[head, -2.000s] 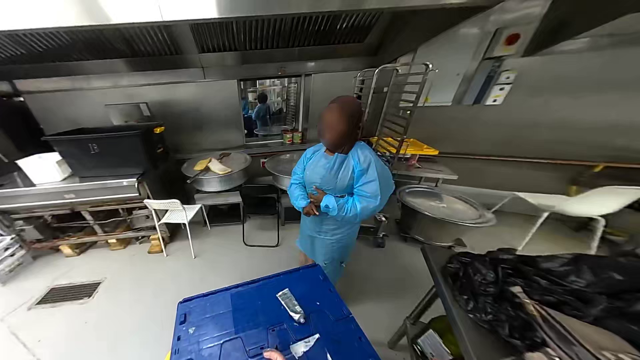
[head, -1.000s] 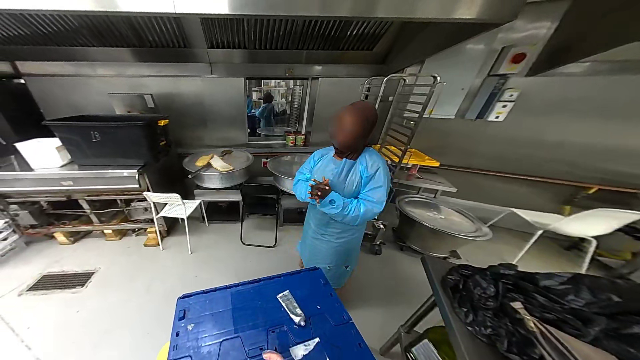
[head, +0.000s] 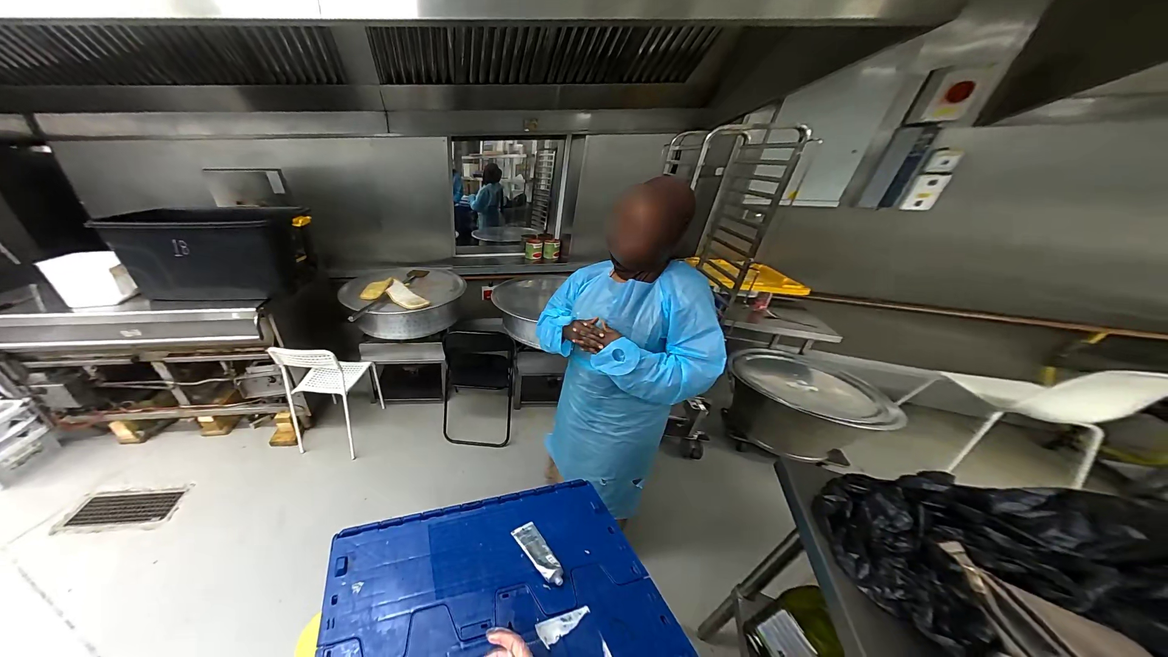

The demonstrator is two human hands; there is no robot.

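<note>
Only a few fingertips of what seems to be my left hand (head: 507,642) show at the bottom edge, over the blue plastic crate lid (head: 411,566). Whether they hold anything is hidden by the edge of the view. Beyond them on the lid lies a flattened, squeezed tube (head: 538,553). Nearer and to the right of the fingertips is a torn silvery-white scrap (head: 561,626), with part of another at the bottom edge. My right hand is out of view.
A co-worker in a blue plastic gown (head: 607,401) stands just beyond the crate, hands together at the chest. A dark table (head: 808,538) with black plastic bags (head: 912,538) is at right. Behind stand lidded pots (head: 411,315), chairs (head: 333,374) and a rack (head: 748,214).
The co-worker's hands, still together, have risen a little to the chest. The tube and the scrap have stayed in place on the blue lid.
</note>
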